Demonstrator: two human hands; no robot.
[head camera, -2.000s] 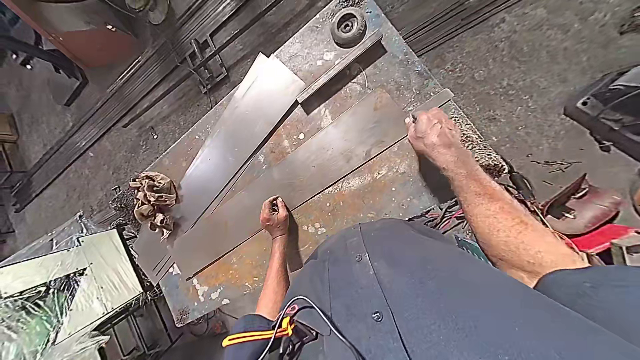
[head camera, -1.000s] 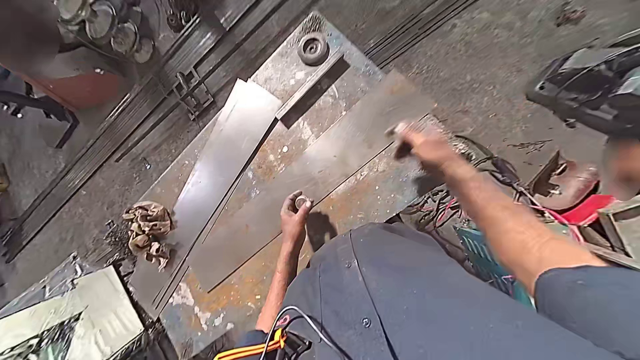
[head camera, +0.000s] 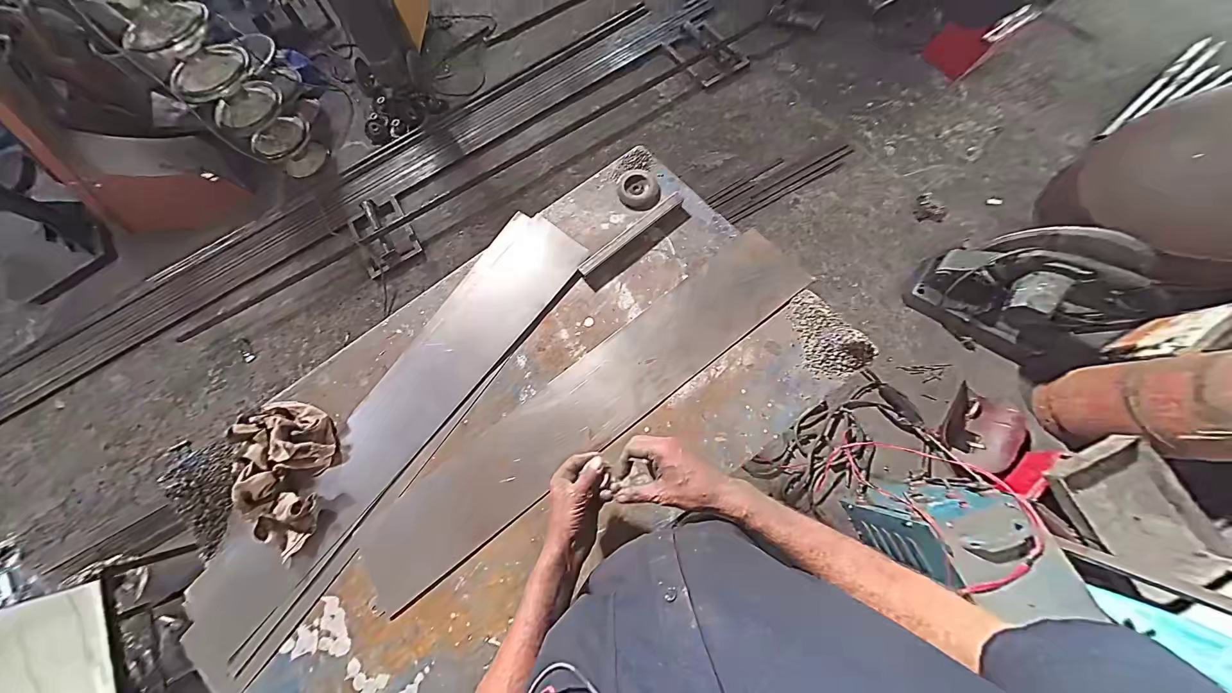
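My left hand (head camera: 577, 496) and my right hand (head camera: 669, 474) are close together over the near edge of the metal work table (head camera: 568, 318), by my waist. Fingers of both hands meet around something small and pale, too unclear to name. Just beyond them a long flat metal strip (head camera: 597, 404) lies diagonally across the table. To its left, overlapping metal sheets (head camera: 462, 346) lie at a slant. A short metal bar (head camera: 630, 236) and a small wheel (head camera: 638, 190) are at the far corner. A crumpled brown cloth (head camera: 284, 462) lies at the left edge.
Long steel bars (head camera: 318, 207) lie on the floor beyond the table. At right are tangled cables (head camera: 828, 433), a teal machine, likely a welder (head camera: 948, 529), an orange cylinder (head camera: 1136, 399) and a black machine (head camera: 1030, 289). A granular pile (head camera: 833, 337) sits at the right corner.
My right hand has come back from the far right end of the metal strip to meet my left hand near my waist. The view has shifted and shows more floor.
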